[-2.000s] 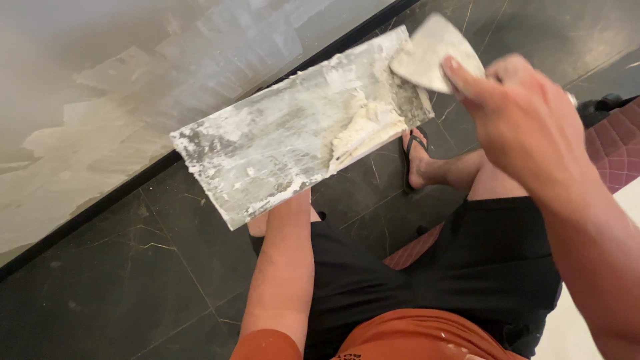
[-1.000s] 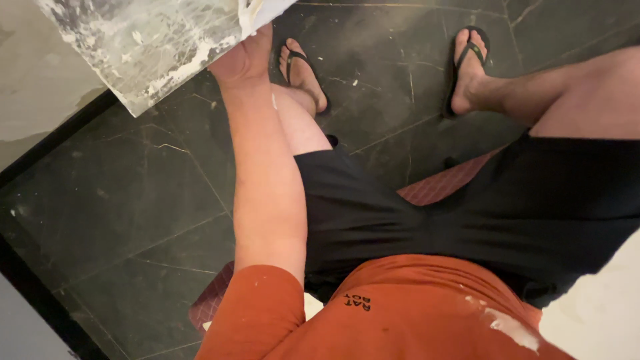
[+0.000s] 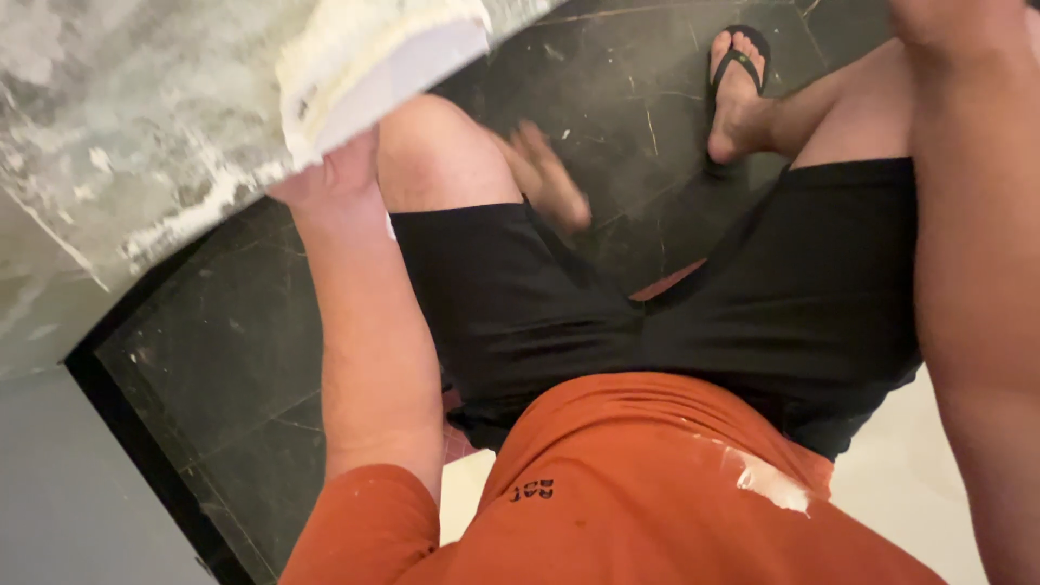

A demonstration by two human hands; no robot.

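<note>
A flat rectangular board (image 3: 162,122), smeared with pale plaster, fills the upper left of the head view. A thick cream-white mound of plaster (image 3: 357,65) sits along its near edge. My left hand (image 3: 333,171) grips the board from underneath at that edge; its fingers are mostly hidden. At the top right corner my right hand (image 3: 955,24) is only partly in view, blurred and away from the board. Its fingers are cut off by the frame, so what it holds cannot be seen.
Dark veined floor tiles (image 3: 244,325) lie below, with a black baseboard (image 3: 146,463) along the walls at the left. My bare knees and a foot in a black flip-flop (image 3: 738,73) are beyond the board. A pink quilted surface (image 3: 670,280) shows beneath my shorts.
Two seconds ago my right hand held a putty knife over the board's right end; now that hand is at the top right, apart from the board. The view has shifted strongly. One foot has moved.
</note>
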